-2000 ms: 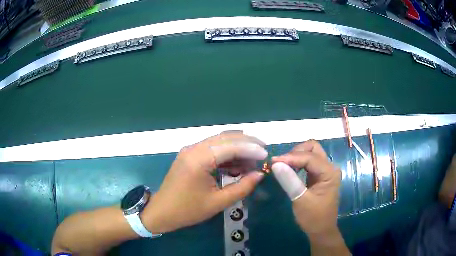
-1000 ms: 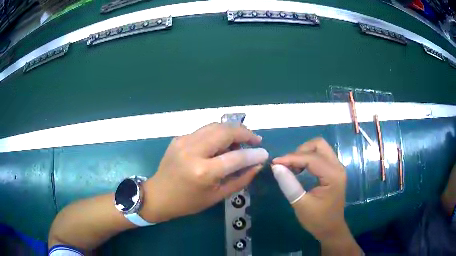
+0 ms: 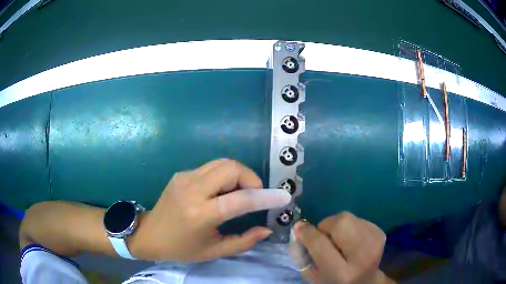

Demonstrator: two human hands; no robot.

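Observation:
The grey multi-port housing [image 3: 275, 111] lies upright in the picture on the green mat, its row of round ports facing up. My left hand [image 3: 213, 213], with an off-white cot on the index finger, is at its lower left, that fingertip over the second port from the bottom and the thumb at the lower end. My right hand [image 3: 338, 249] is at the lower right edge, cotted thumb and index finger pinched together. A tiny dark or copper speck shows at its fingertips, its form unclear.
A clear blister tray [image 3: 413, 138] with copper rows [image 3: 446, 122] and a thin white strip [image 3: 435, 108] lies to the right. A white stripe [image 3: 166, 57] crosses the mat. Another housing [image 3: 461, 12] is at the top right. A person's arm [image 3: 501, 213] shows at the right edge.
The view has tilted down, so the belt housings have mostly left the picture. My hands are now at the housing's lower end, uncovering its upper ports. My left hand's fingers have spread.

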